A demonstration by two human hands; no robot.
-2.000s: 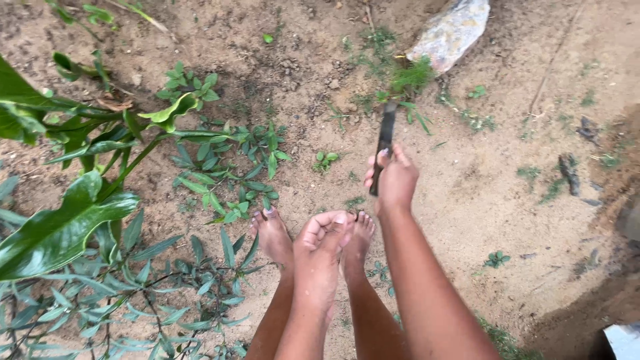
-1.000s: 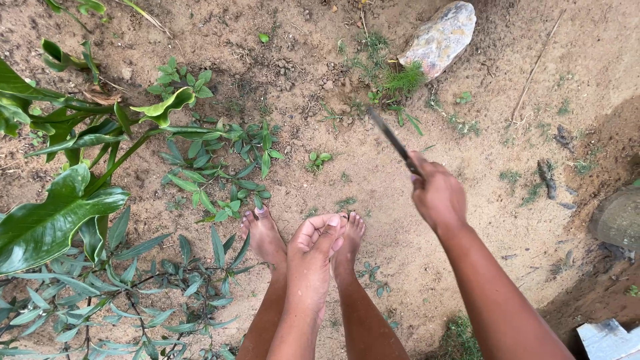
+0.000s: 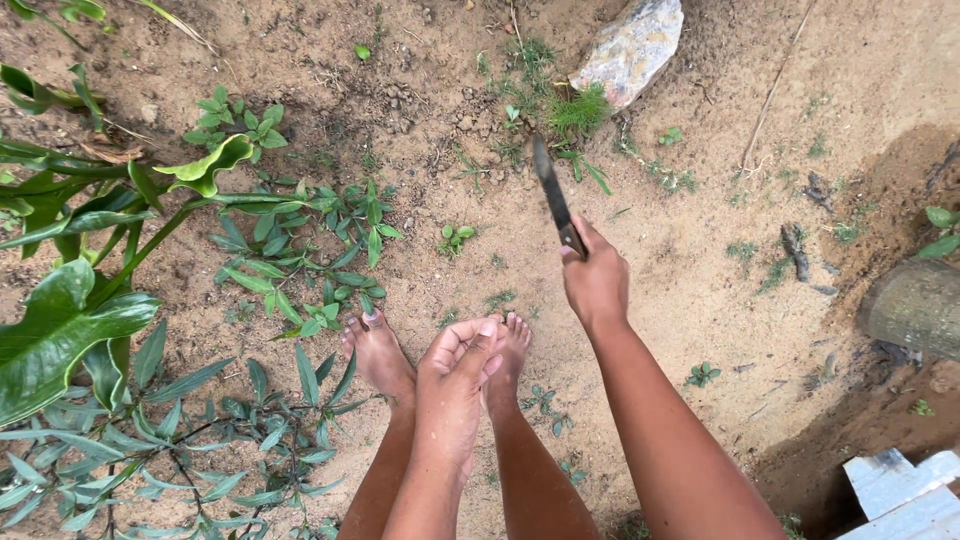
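My right hand (image 3: pixel 596 281) grips the handle of a dark-bladed knife (image 3: pixel 553 196), its blade pointing up toward small weeds and a feathery green plant (image 3: pixel 579 111) beside a pale rock (image 3: pixel 632 51). Whether the tip touches the soil cannot be told. Above my bare feet, my left hand (image 3: pixel 457 367) is held with curled fingers and the thumb against them; nothing shows in it. A small seedling (image 3: pixel 454 240) grows from the sandy soil between the knife and the leafy weeds.
Large glossy leaves (image 3: pixel 64 330) and low leafy weeds (image 3: pixel 330 262) spread on the left. A cut log or trunk (image 3: pixel 916 306) lies at the right edge, with pale flat pieces (image 3: pixel 907 491) at the lower right. Dry twigs (image 3: pixel 795 251) are scattered on the sand.
Since the last earlier frame, my right hand has moved left and the knife has turned more upright. My left hand stays curled above my feet.
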